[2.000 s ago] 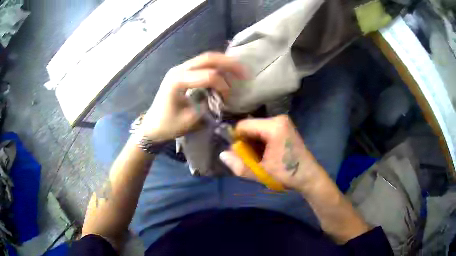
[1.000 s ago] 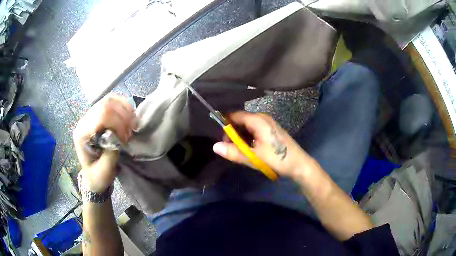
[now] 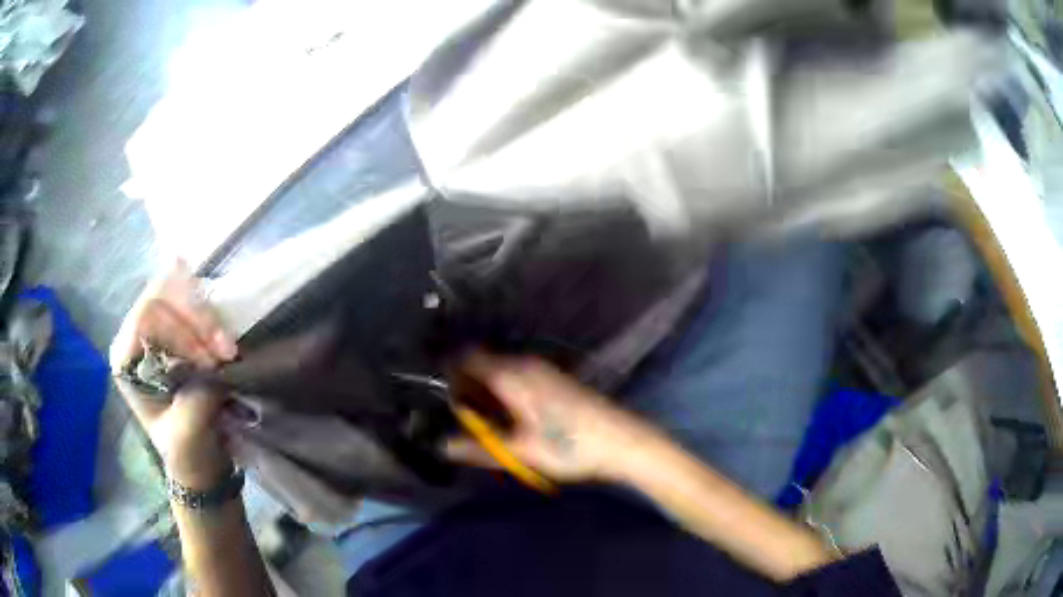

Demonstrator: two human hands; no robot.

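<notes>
A large taupe garment piece point(image 3: 560, 128) stretches from my left hand across my lap to the upper right, pale on top and dark brown on its shaded side. My left hand point(image 3: 181, 362) grips bunched cloth at its left end. My right hand point(image 3: 530, 420), blurred, holds scissors point(image 3: 504, 449) by their yellow-orange handles. The blades point left against the dark cloth and are mostly lost in shade and blur, so I cannot tell if they are cutting.
A white bench top point(image 3: 257, 105) lies at upper left. A table with a tan wooden edge point(image 3: 1005, 274) curves down the right. Loose taupe cloth point(image 3: 909, 490) lies at lower right. Blue sheets point(image 3: 64, 408) are at lower left, with more blue at lower right.
The cloth is spread wider and its right part has swung down over my lap. My right hand and the scissors have moved left and down. My left hand has moved slightly left and down.
</notes>
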